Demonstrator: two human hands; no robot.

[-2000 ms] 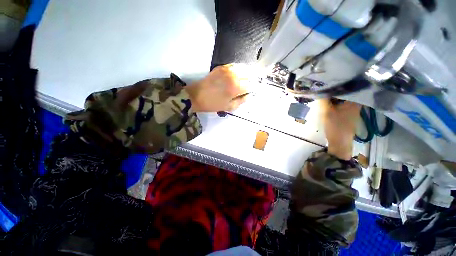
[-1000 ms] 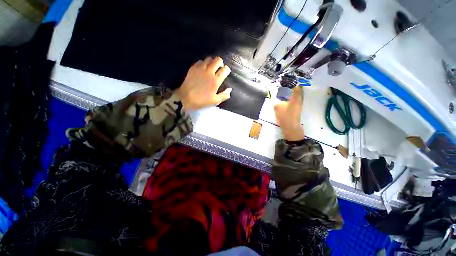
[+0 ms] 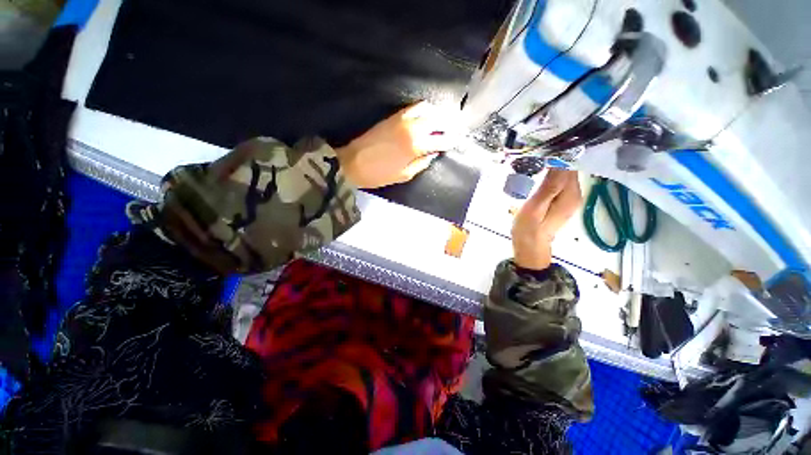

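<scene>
A large black cloth panel (image 3: 267,75) lies flat on the white table, its right part under the sewing machine head (image 3: 605,80). My left hand (image 3: 400,149) rests on the panel with its fingertips near the needle, where lamp glare hides them. Whether it grips the cloth cannot be told. My right hand (image 3: 544,213) is right of the needle area, beside a small grey-blue plate (image 3: 518,185), with its fingers bent together. Its fingertips are partly hidden under the machine head, so what they touch cannot be told.
Green-handled scissors (image 3: 620,215) lie right of my right hand. A tan tape patch (image 3: 456,240) is on the table (image 3: 400,233). Small tools (image 3: 633,298) and a dark piece (image 3: 665,324) lie at the right. Scraps (image 3: 747,400) are heaped at far right. Dark cloth hangs at far left.
The black panel, absent from the table two seconds ago, lay there one second ago. Since then my left hand has moved closer to the needle and my right hand slightly right, its fingers closer together.
</scene>
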